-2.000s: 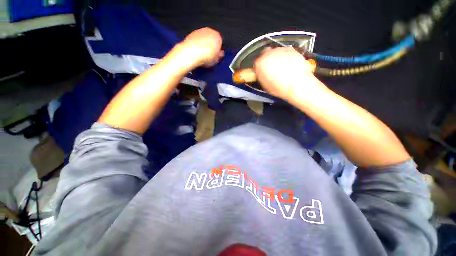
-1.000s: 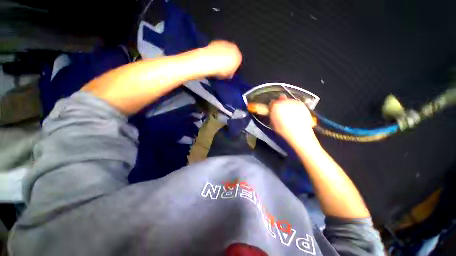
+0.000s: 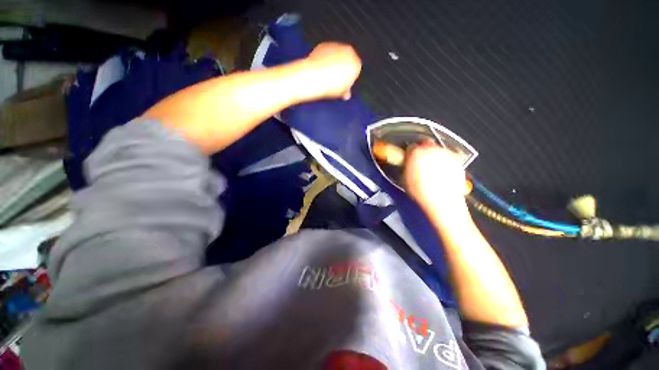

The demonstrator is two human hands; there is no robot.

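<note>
A navy garment piece (image 3: 329, 128) with pale grey-white strips lies along the near edge of the black ironing table. My left hand (image 3: 336, 70) is on its upper part, fingers curled down; the fingertips are hidden, and a bit of cloth sticks out beyond the hand. My right hand (image 3: 436, 177) grips the wooden handle of the steam iron (image 3: 413, 130). The iron's pointed metal plate with pale rim sits at the right edge of the navy cloth, partly over the black table. A blue tube and tan cord (image 3: 524, 219) run right from the handle.
The black padded table (image 3: 549, 94) spreads ahead and right, with small scraps on it. A navy heap with white patches (image 3: 253, 191) hangs below the near edge at left. A pale hose fitting (image 3: 596, 228) is at the right. Boxes (image 3: 36, 119) and clutter stand at far left.
The view has turned and shifted. The navy cloth now runs more steeply down the near edge, its paired white strips more exposed. Both hands keep their places on cloth and iron.
</note>
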